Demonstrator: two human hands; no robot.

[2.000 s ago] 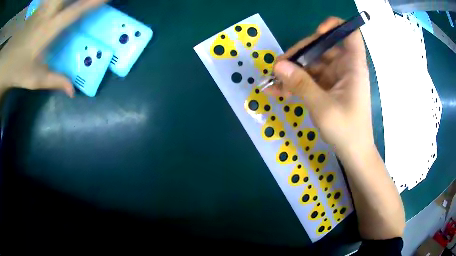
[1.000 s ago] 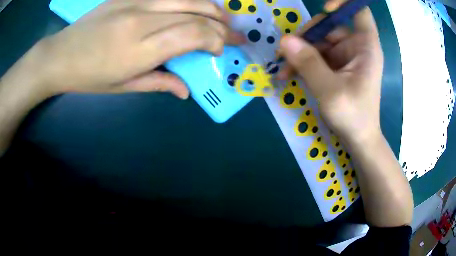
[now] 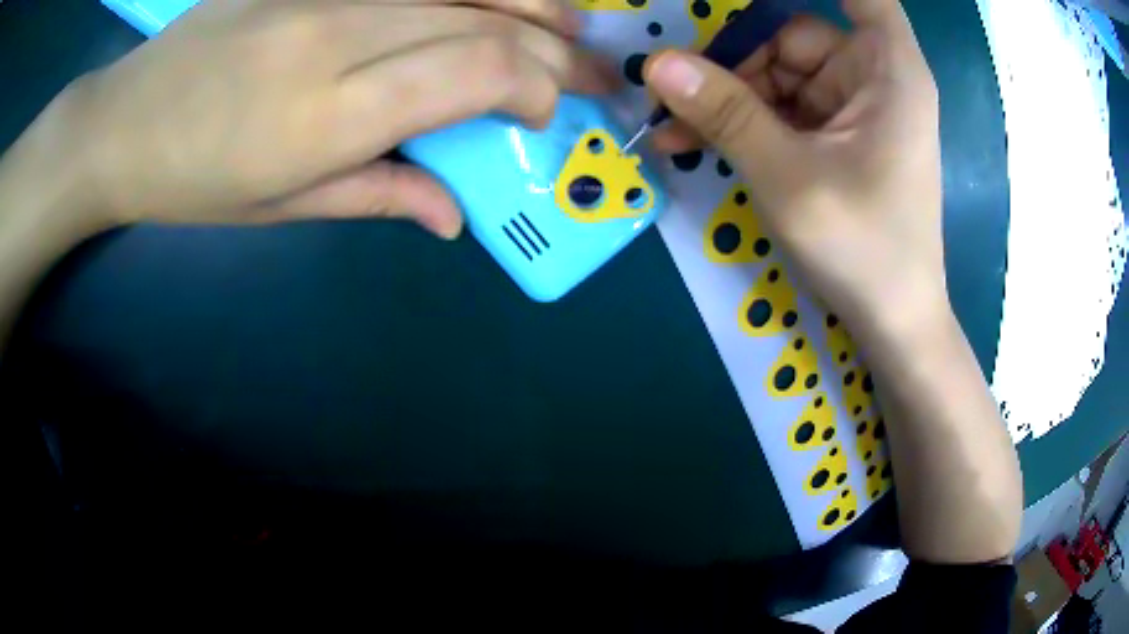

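My left hand (image 3: 334,118) holds a light-blue housing (image 3: 501,254) from its far side, fingers over its upper part. A yellow sticker (image 3: 575,167) lies over the holes at the housing's right corner, its openings roughly over them. My right hand (image 3: 817,161) holds a dark pen-like tool (image 3: 743,37); its fine pale tip touches or nearly touches the sticker's upper right edge. The white sticker sheet (image 3: 731,353) with rows of yellow stickers lies beside and partly under the housing and my right hand.
A pile of white used liners (image 3: 1052,223) lies at the right. Part of another blue housing (image 3: 151,13) shows at the top left. The green tabletop (image 3: 372,396) ends at the lower right, with a cardboard box (image 3: 1046,592) and red objects beyond it.
My left hand has brought a housing from the upper left to beside the sheet. The yellow sticker, lifted at the tool tip a second ago, now lies on the housing's corner.
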